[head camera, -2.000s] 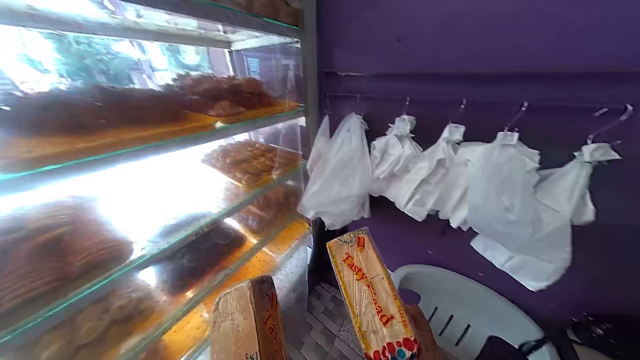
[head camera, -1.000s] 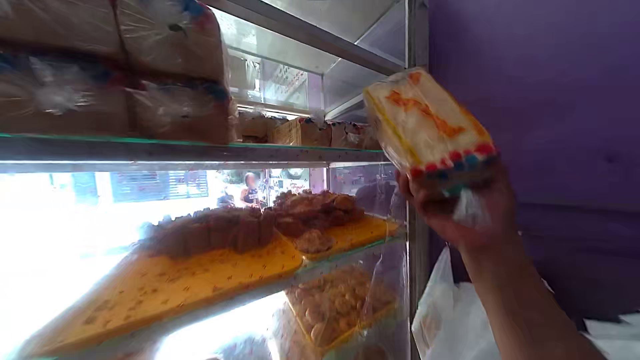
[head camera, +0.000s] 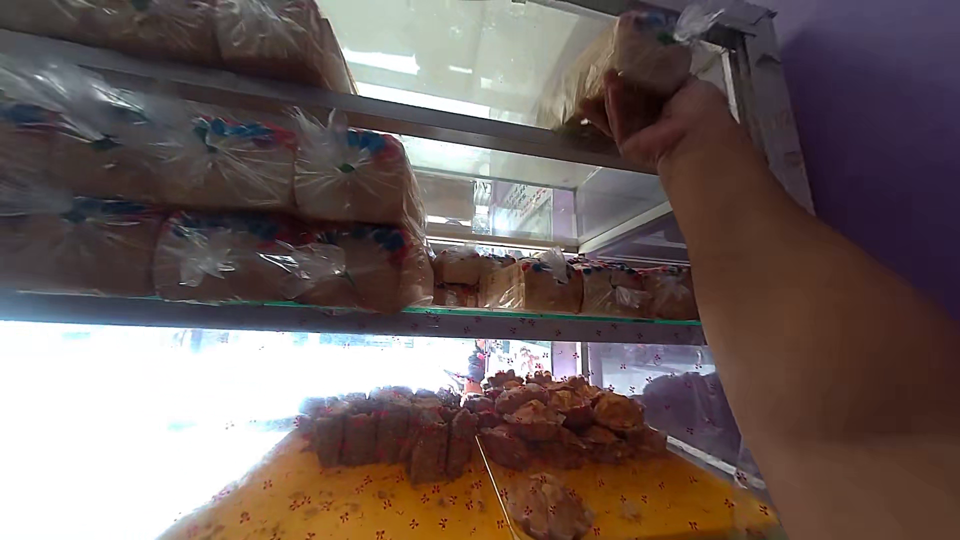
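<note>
At the upper right, my right hand (head camera: 664, 120) grips a bagged loaf of bread (head camera: 652, 56) from below, its fingers spread under and around it. The loaf is at the cabinet's top shelf, by the right end post; whether it rests on the shelf I cannot tell. Its clear plastic bag has a gathered end that points up and right. More bagged loaves (head camera: 352, 180) are stacked at the left on the shelf below, and a loaf (head camera: 270, 37) stands on the top shelf at the left. My left hand is out of view.
The top shelf's metal edge (head camera: 450, 124) crosses below the held loaf. Smaller bagged loaves (head camera: 551, 285) line the back of the glass shelf. Underneath, brown baked goods (head camera: 540, 412) lie on a yellow patterned surface (head camera: 300, 502). A purple wall (head camera: 877, 135) flanks the cabinet at the right.
My right hand has raised the bagged loaf to the top shelf. Two seconds ago two wrapped loaves were low in view, before the cabinet and hanging plastic bags. The view has turned upward and left.
</note>
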